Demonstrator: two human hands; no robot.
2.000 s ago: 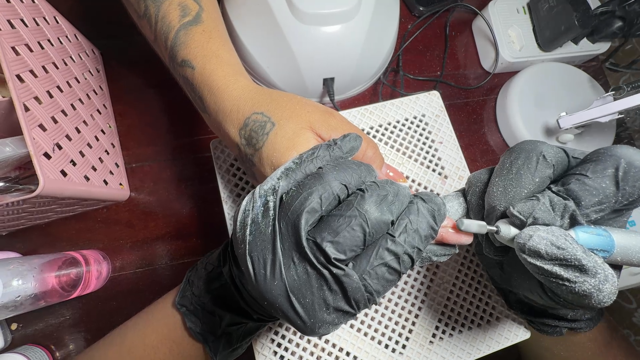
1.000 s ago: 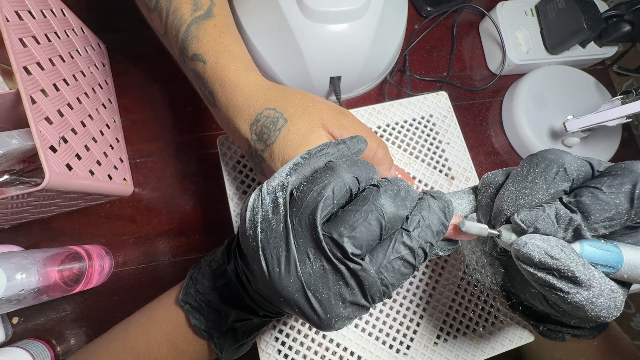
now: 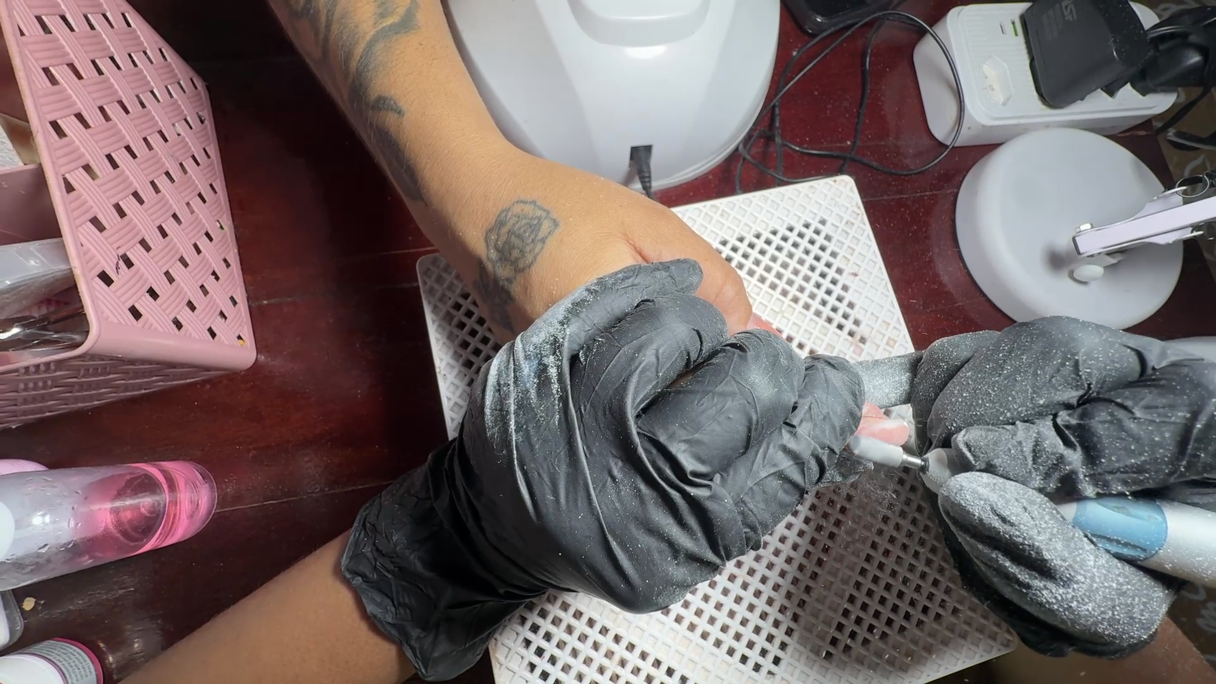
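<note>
My left hand (image 3: 646,437), in a black glove, is closed around the fingers of another person's tattooed hand (image 3: 589,237). One fingertip (image 3: 883,427) of that person shows past my glove. My right hand (image 3: 1054,475), gloved in black and coated with pale dust, grips an electric nail drill's handpiece (image 3: 1121,528). The drill's pale cylindrical bit (image 3: 876,451) lies against or very near that fingertip; exact contact cannot be told. Below the hands is a white perforated grid panel (image 3: 807,608).
A pink woven plastic basket (image 3: 142,190) stands at left, above a bottle with pink liquid (image 3: 114,513). Behind the hands are a white domed device (image 3: 617,76), a black cable (image 3: 860,95) and a white power strip (image 3: 983,71). A round white lamp base (image 3: 1064,228) sits at right.
The drill bit has shifted slightly at the fingertip, now lying along its lower side. Both hands keep their hold.
</note>
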